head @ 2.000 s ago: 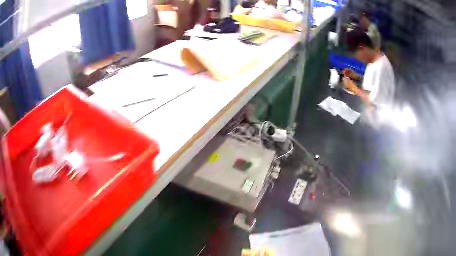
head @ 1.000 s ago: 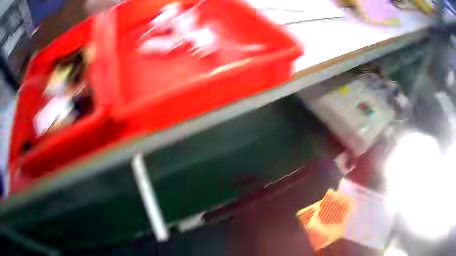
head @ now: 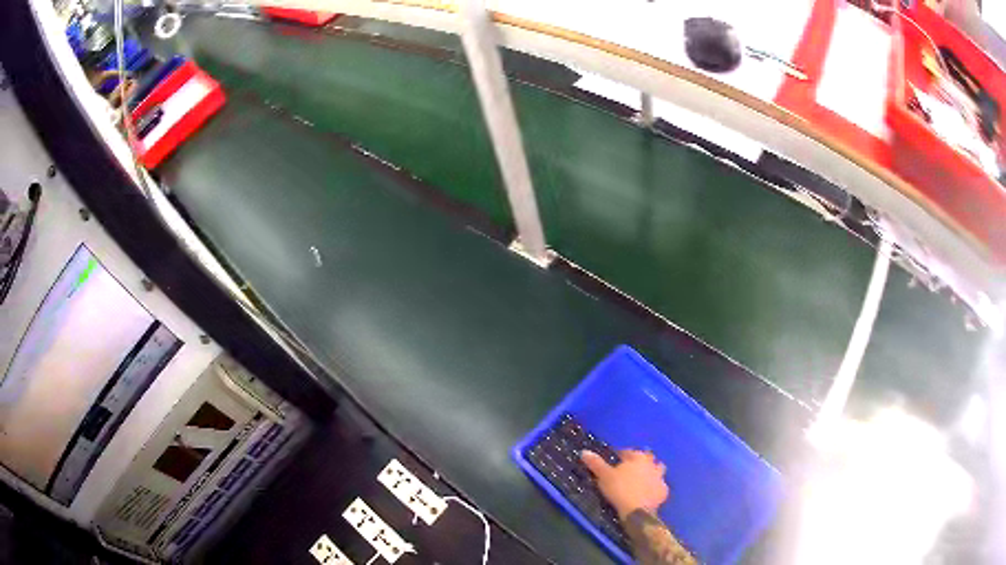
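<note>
A shallow blue tray [head: 706,441] lies at the lower right. Small black adapters [head: 563,441] stand in close rows along its left side. My right hand [head: 627,480] reaches in from the bottom edge, over the adapters, with thumb or finger at the rows. Whether it grips one cannot be told. My left hand is not in view. Several white sockets [head: 410,491] sit on the black fixture board [head: 463,541] at the bottom, with white leads.
The rack's pale screen [head: 66,364] and a beige test unit [head: 182,469] stand at the left. A white-topped bench [head: 629,33] crosses the top, with red trays [head: 827,66] at right. A small red bin [head: 182,110] is upper left. Bright glare covers the lower right.
The view has swung from the bench and red tray to the rack, fixture and blue tray. My right hand has come into view in the blue tray.
</note>
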